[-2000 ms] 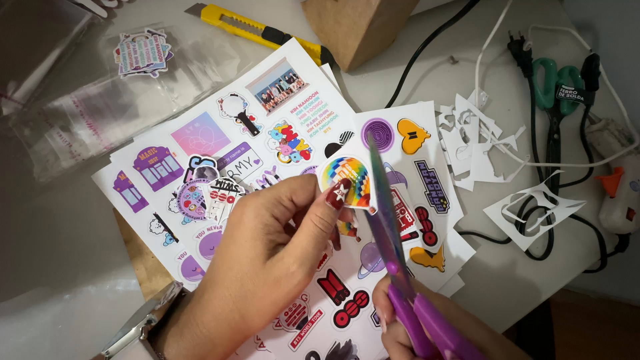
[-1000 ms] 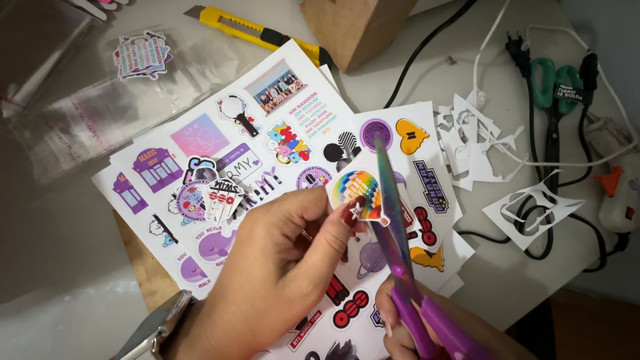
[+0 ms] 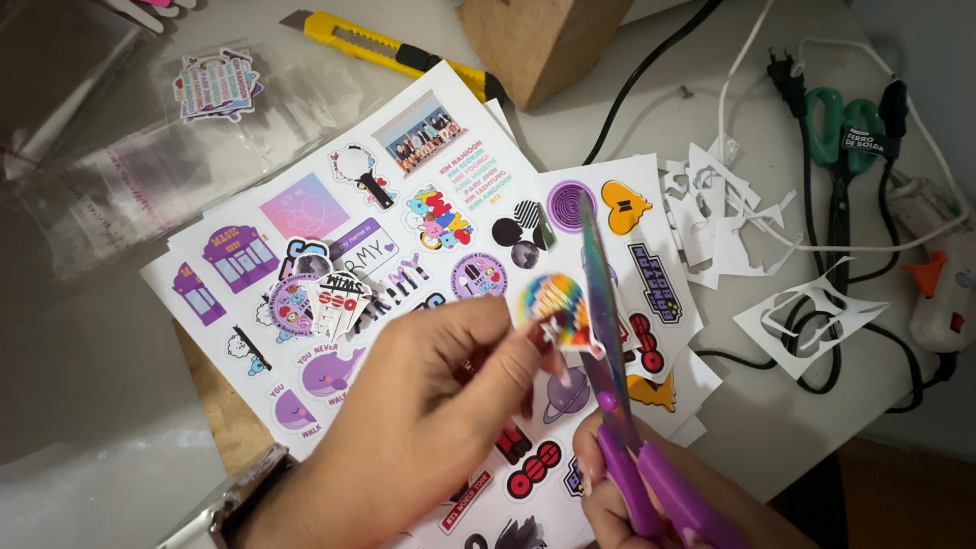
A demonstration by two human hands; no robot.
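Observation:
Between thumb and fingers, my left hand [image 3: 427, 412] pinches a rainbow-coloured balloon sticker [image 3: 555, 305], blurred by motion. My right hand [image 3: 648, 488] holds purple-handled scissors [image 3: 608, 328] with iridescent blades parted; the sticker's lower right edge lies between or against them. Beneath both hands are printed sticker sheets [image 3: 457, 99] with purple, red and yellow designs. A small pile of cut stickers [image 3: 335, 301] rests on the sheets, left of my left hand. White cut-out paper scraps [image 3: 701, 221] lie to the right of the sheets.
A yellow utility knife [image 3: 366, 46] with its blade out lies behind the sheets, near a cardboard box [image 3: 534, 46]. Clear plastic sleeves [image 3: 137, 183] and a sticker stack [image 3: 217, 85] are at left. Green-handled scissors [image 3: 839, 164], cables [image 3: 656, 61] and a hot glue gun [image 3: 942, 297] are at right.
The balloon sticker has turned between my left fingers since the earliest frame. The scissors have stayed beside it, and their blades now look more parted than a second ago.

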